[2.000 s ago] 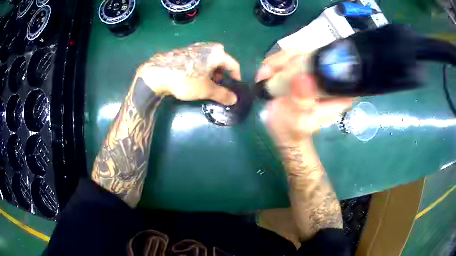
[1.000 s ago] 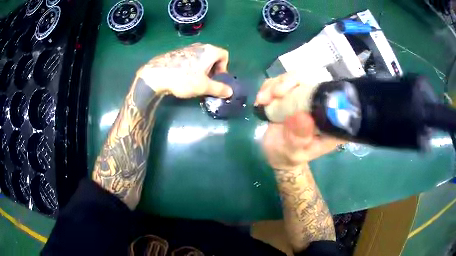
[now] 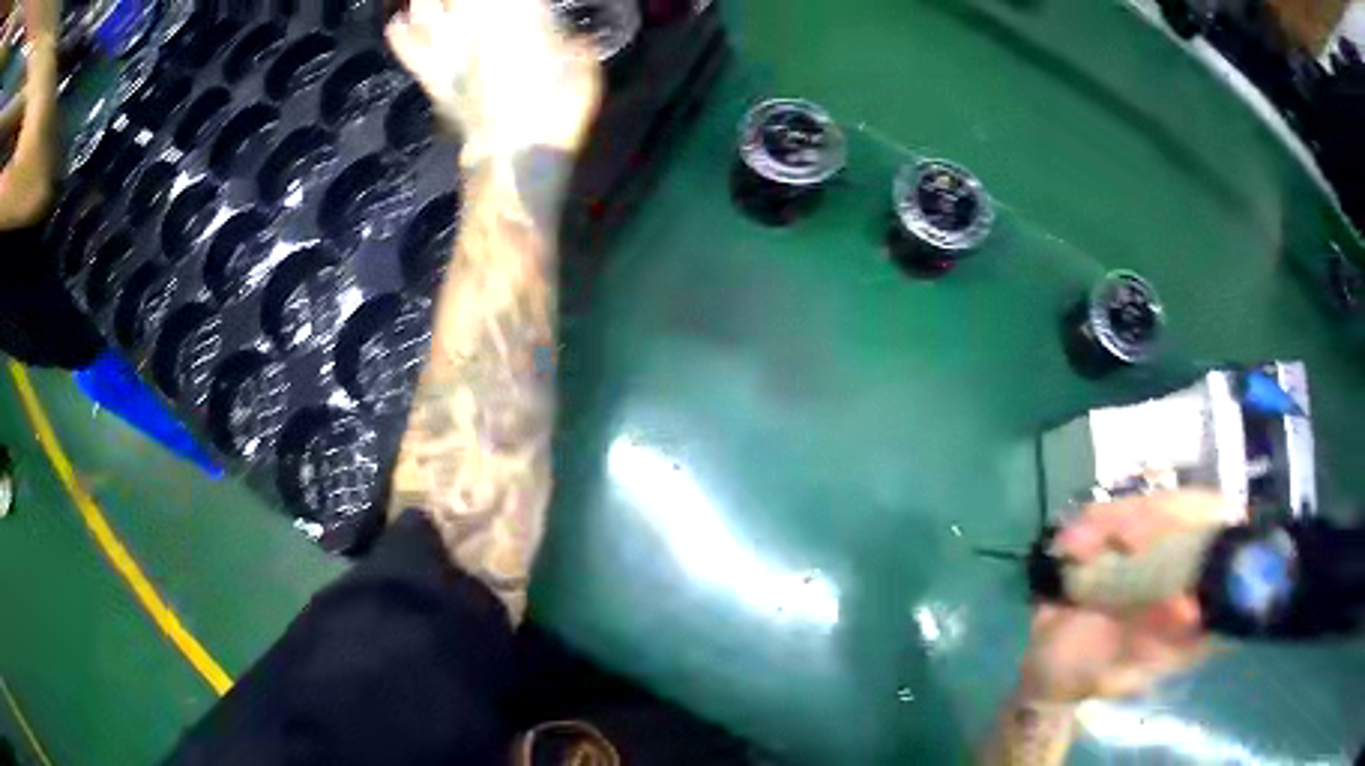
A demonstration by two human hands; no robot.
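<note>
My right hand [image 3: 1100, 636] grips the electric screwdriver [image 3: 1145, 561] at the lower right. Its thin dark bit [image 3: 1000, 555] points left over the bench, touching nothing that I can see. My left hand [image 3: 502, 68] is stretched over the blister tray [image 3: 277, 202] at the top left, blurred and overexposed. A silver-rimmed lamp unit [image 3: 599, 21] shows beside it, cut by the upper edge. I cannot tell whether my fingers hold it. Three black lamp units [image 3: 791, 145], [image 3: 945, 207], [image 3: 1123, 319] stand face up on the green bench.
The white-grey screw feeder [image 3: 1153, 442] stands just beyond my right hand, with a blue-handled tool [image 3: 1269, 394] on it. Tiny screws [image 3: 904, 693] lie on the bench. Another person's arm [image 3: 30, 120] is at the far left, near a blue object [image 3: 142, 409].
The view has turned left. My left hand has gone from the unit at the middle of the bench to the tray. My right hand still holds the screwdriver, now away from any unit.
</note>
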